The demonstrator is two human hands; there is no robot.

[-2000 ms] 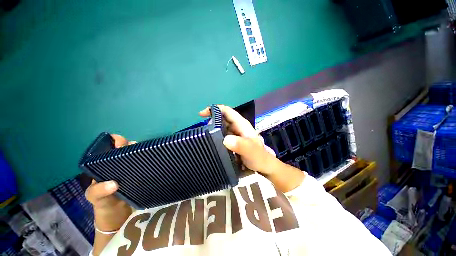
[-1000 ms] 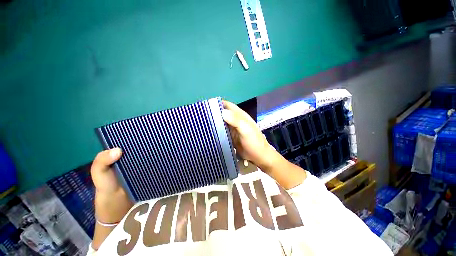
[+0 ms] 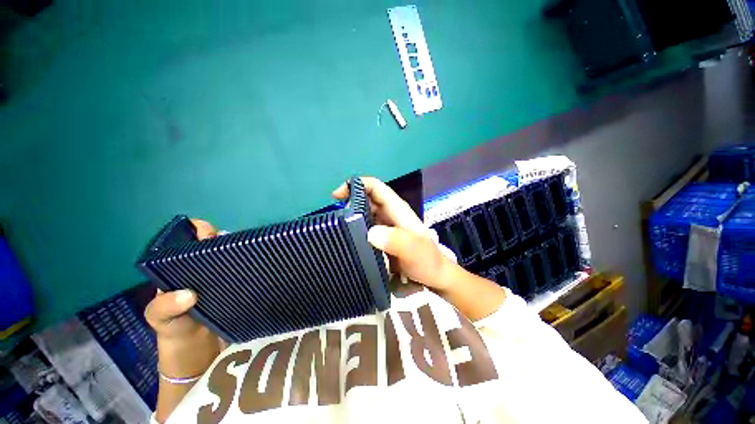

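Note:
A black finned heat sink housing (image 3: 273, 277) is held tilted over the table's near edge, close to my lap, with its ribbed face towards me. My left hand (image 3: 175, 310) grips its left end, thumb on the near edge and fingers behind. My right hand (image 3: 406, 240) grips its right end around the short side wall. A small white pick with a thin curved wire (image 3: 397, 114) lies on the green mat (image 3: 248, 108). A flat pale strip with dark marks (image 3: 415, 62) lies just beyond it.
An open paper-lined crate (image 3: 546, 168) with rows of black housings stands at my right, above a yellow-brown pallet (image 3: 592, 306). Stacked black housings (image 3: 608, 41) are at the far right of the table. Blue crates (image 3: 704, 211) stand at the right; a blue object (image 3: 12, 281) is at the left edge.
The housing has turned from its silver-striped face lying flatter in view to a tilted pose showing its side walls. Both hands still hold its ends. The view has shifted slightly.

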